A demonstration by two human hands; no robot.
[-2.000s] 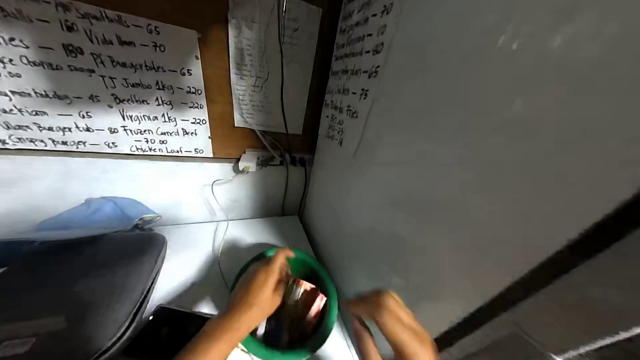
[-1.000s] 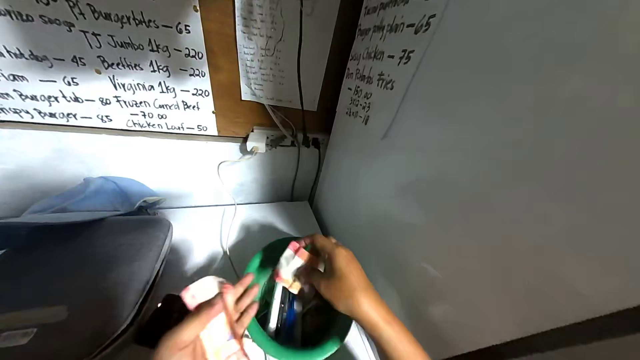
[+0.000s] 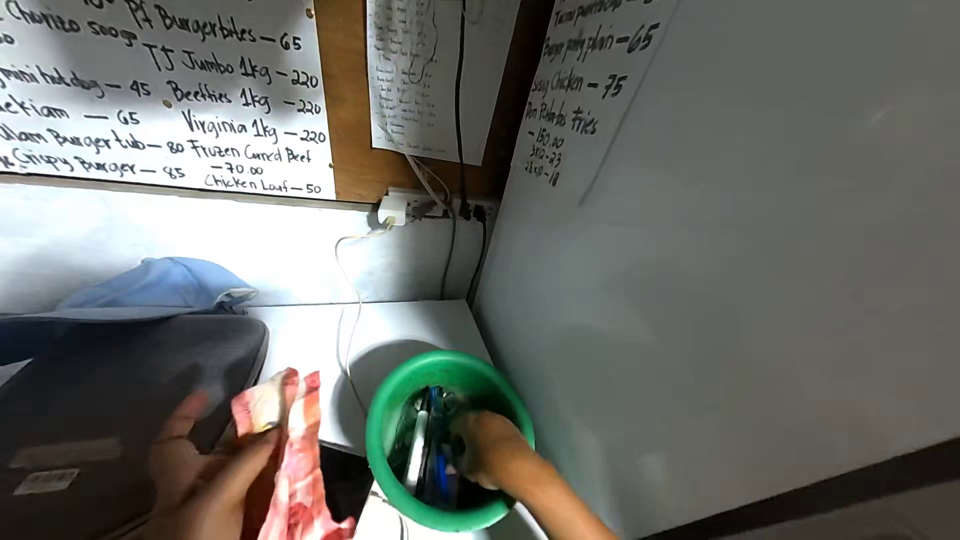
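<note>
My left hand, at the lower left, pinches several folded reddish banknotes between thumb and fingers. A round green plastic tub stands on the white surface at bottom centre. Inside it lie pens or similar slim items, dark, silver and blue. My right hand reaches into the tub from the right; its fingertips are in shadow, and whether they hold anything cannot be seen.
A dark padded case lies at the left, with a blue cloth behind it. A white cable runs down from the power strip beside the tub. Handwritten price lists hang above. A grey panel rises close on the right.
My right hand, which held a reddish note over the tub a second ago, is now down inside it. My left hand still holds notes. Two seconds ago my left hand was at the tub.
</note>
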